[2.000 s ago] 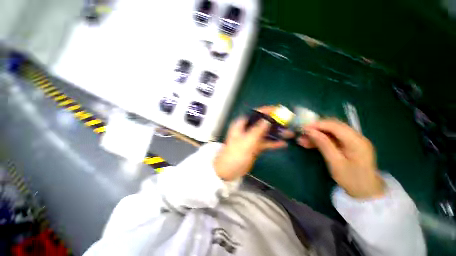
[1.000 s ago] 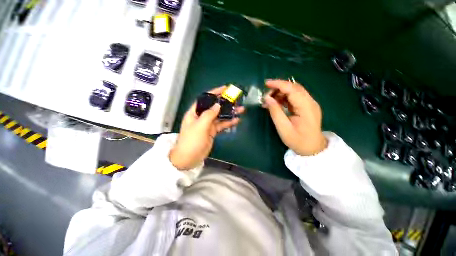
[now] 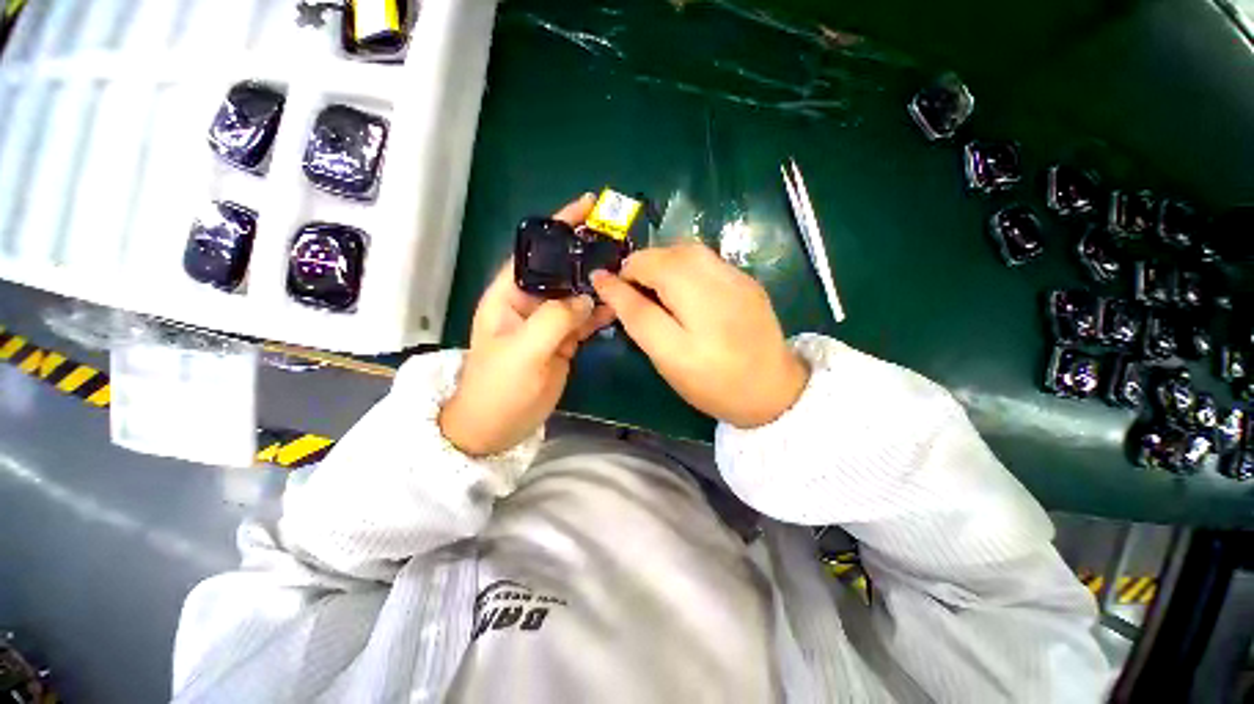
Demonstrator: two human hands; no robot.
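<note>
A glossy black housing [image 3: 546, 257] is held in front of me over the green mat. A small yellow-and-white battery [image 3: 615, 213] sticks out at its upper right. My left hand [image 3: 520, 344] grips the housing from below and the left. My right hand [image 3: 708, 330] has its thumb and fingertips on the right part of the device, below the battery. What lies under the right fingertips is hidden.
Silver-white tweezers [image 3: 813, 241] and a shiny clear patch [image 3: 739, 241] lie on the green mat [image 3: 646, 110]. A white blister tray [image 3: 421, 179] with black units [image 3: 345, 151] is at left. Many black housings [image 3: 1117, 323] are spread at right. A whitish box [image 3: 183, 403] is low left.
My right hand has moved left and down onto the device, away from the clear patch. The tweezers now show clearly. The camera view has also shifted.
</note>
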